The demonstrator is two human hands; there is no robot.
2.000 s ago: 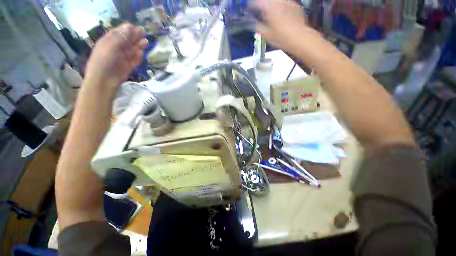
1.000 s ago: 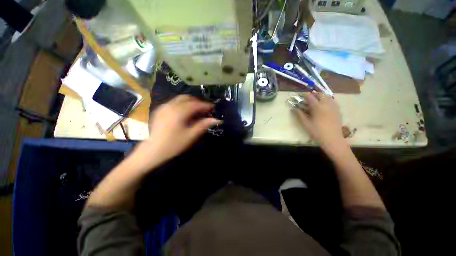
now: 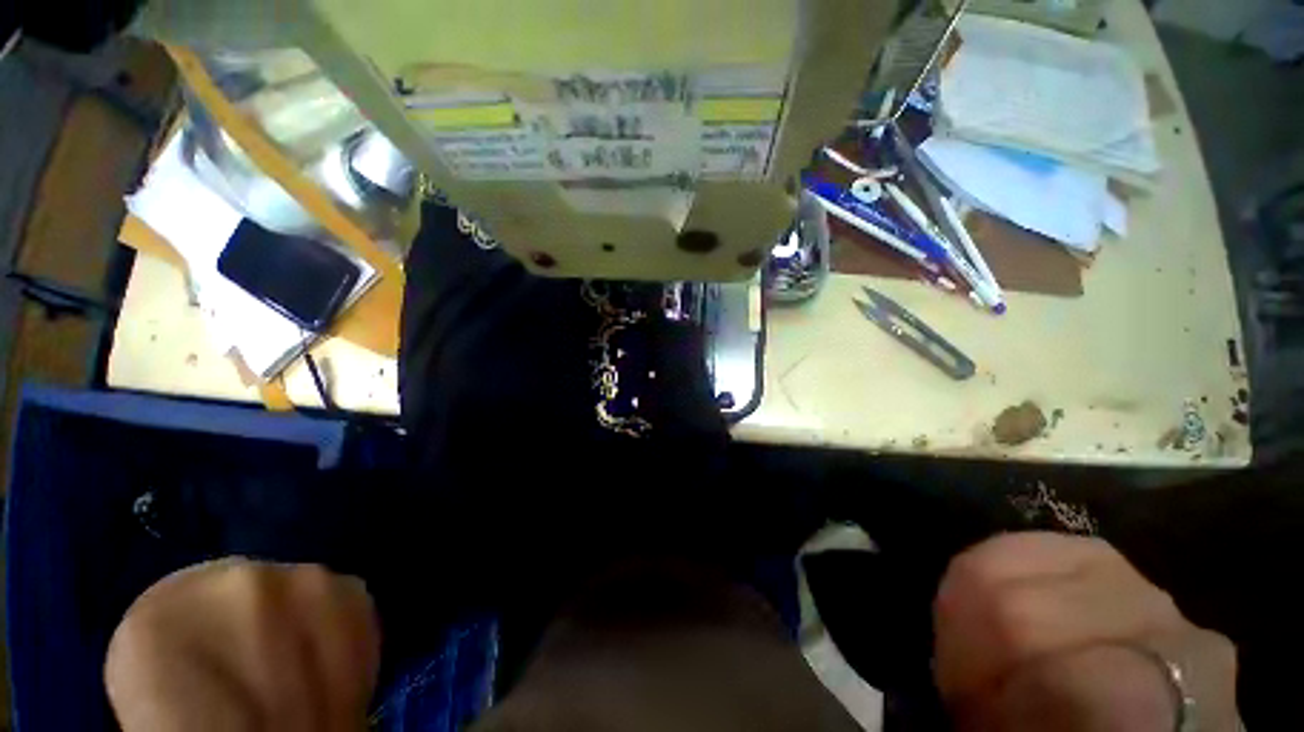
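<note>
The black garment piece (image 3: pixel 572 415) with pale scroll embroidery lies on the machine bed under the sewing machine head (image 3: pixel 572 129) and hangs into my lap. The presser foot area is mostly hidden behind the head. The bright needle plate (image 3: pixel 737 343) shows right of the cloth. My left hand (image 3: pixel 243 651) is low at the left, over the blue bin's dark contents, and cut off by the bottom edge. My right hand (image 3: pixel 1080 636) is low at the right, over dark cloth. The fingers of both hands are hidden. Grey thread snips (image 3: pixel 915 332) lie on the table at the right.
Pens and markers (image 3: pixel 915 229) and papers (image 3: pixel 1044 122) lie at the right. A round container (image 3: pixel 795 265) stands beside the bed. A smartphone (image 3: pixel 288 273) rests on papers at the left, near a yellow-brown bar (image 3: pixel 286 150). The blue bin (image 3: pixel 86 415) is at lower left.
After being raised above the machine, both hands came down to the cloth and the snips. Now both have moved back low, and the snips lie released on the table. The view has tilted down.
</note>
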